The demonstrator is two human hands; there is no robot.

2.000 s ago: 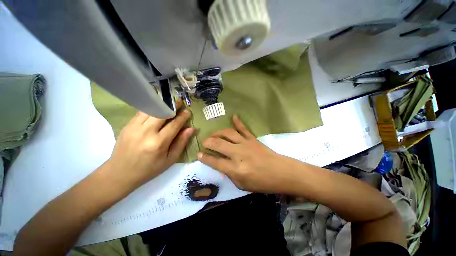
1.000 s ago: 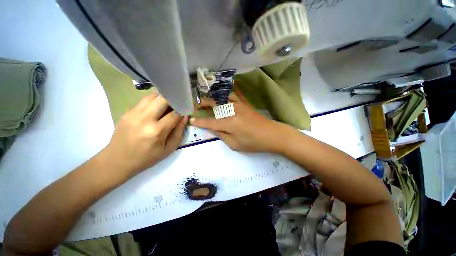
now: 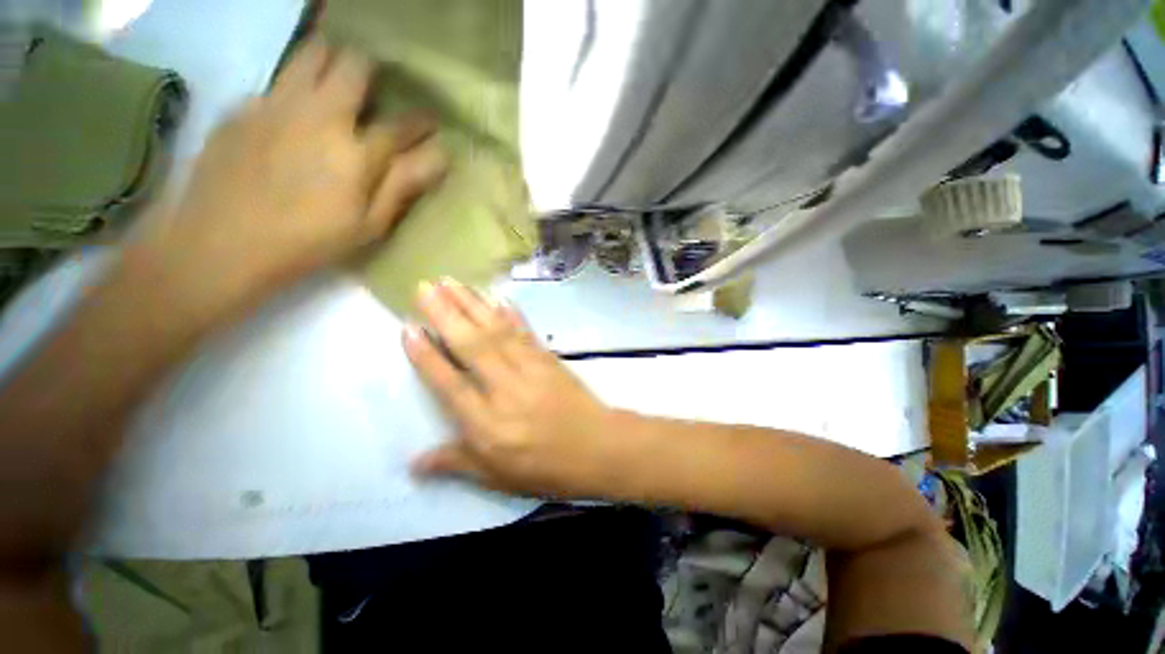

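The olive garment panel [image 3: 466, 211] lies left of the white sewing machine head [image 3: 639, 102], out from under the needle area. My left hand [image 3: 319, 153] is on the panel's left part, fingers bent over the cloth; it is blurred, and its hold on the cloth looks like a grip. My right hand [image 3: 511, 396] is flat with fingers spread, its fingertips at the panel's lower edge. The presser foot area [image 3: 613, 243] shows metal parts and is partly hidden by the machine head.
A folded olive stack [image 3: 83, 141] lies at the table's upper left. A wooden box of scraps [image 3: 948, 403] and a white bin [image 3: 1063, 511] stand at the right. Cloth heaps [image 3: 754, 594] lie below the table edge. A cream ribbed knob [image 3: 974, 205] sits on the machine.
The panel has come out from the needle area to the left. My left hand has moved up and left; my right hand has moved down and left, fingers spread. The view has shifted.
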